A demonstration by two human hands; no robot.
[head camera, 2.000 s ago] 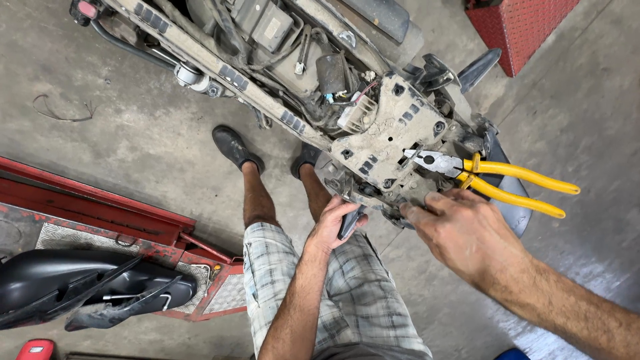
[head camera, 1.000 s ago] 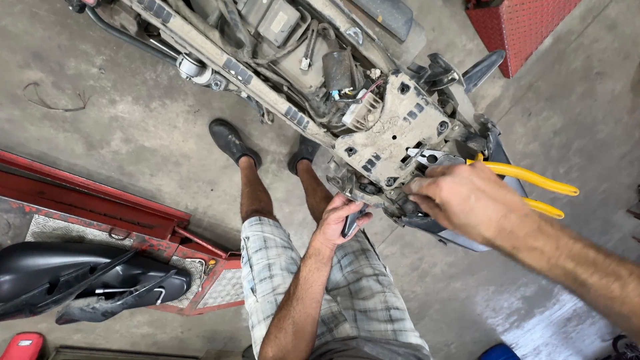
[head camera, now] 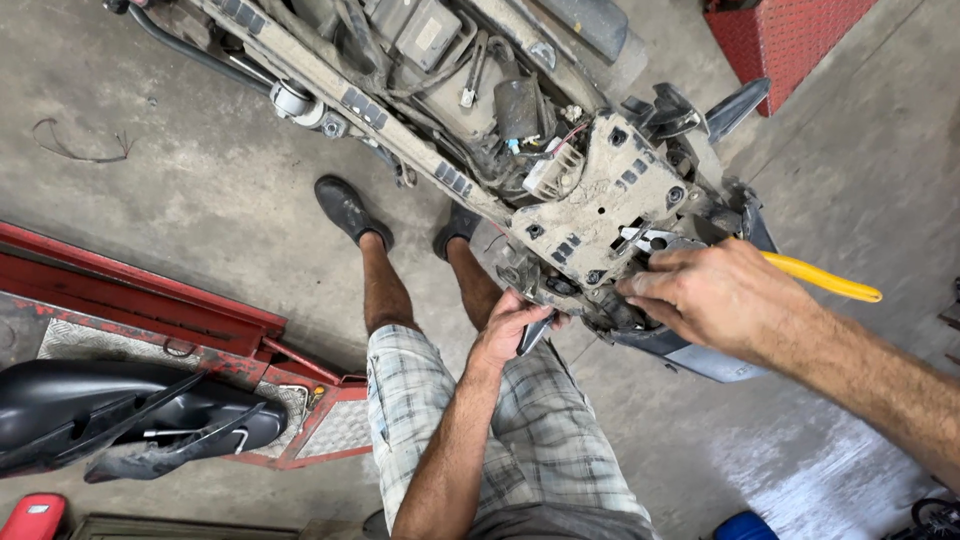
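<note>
A motorcycle's rear frame, dusty and stripped of panels, ends in a dusty mounting plate (head camera: 592, 195). Combination pliers with yellow handles (head camera: 821, 276) lie on the tail, their jaws over the plate's lower edge; my right hand (head camera: 720, 296) partly covers them. The fingertips of that hand reach into the tail beside the plate, and whether they grip anything is hidden. My left hand (head camera: 514, 326) is at the near edge of the tail, its fingers closed around a dark part or tool (head camera: 534, 334) that I cannot identify.
On the left, black plastic fairings (head camera: 135, 397) and a bent metal rod lie on a red metal lift (head camera: 240, 330). A red tread-plate ramp (head camera: 784, 45) stands at the upper right. A blue object (head camera: 744, 526) is at the bottom, and a wire scrap (head camera: 79, 154) lies on the floor.
My right hand has shifted over the pliers, covering more of them; two seconds ago both yellow handles showed. My left hand stays at the tail's near edge.
</note>
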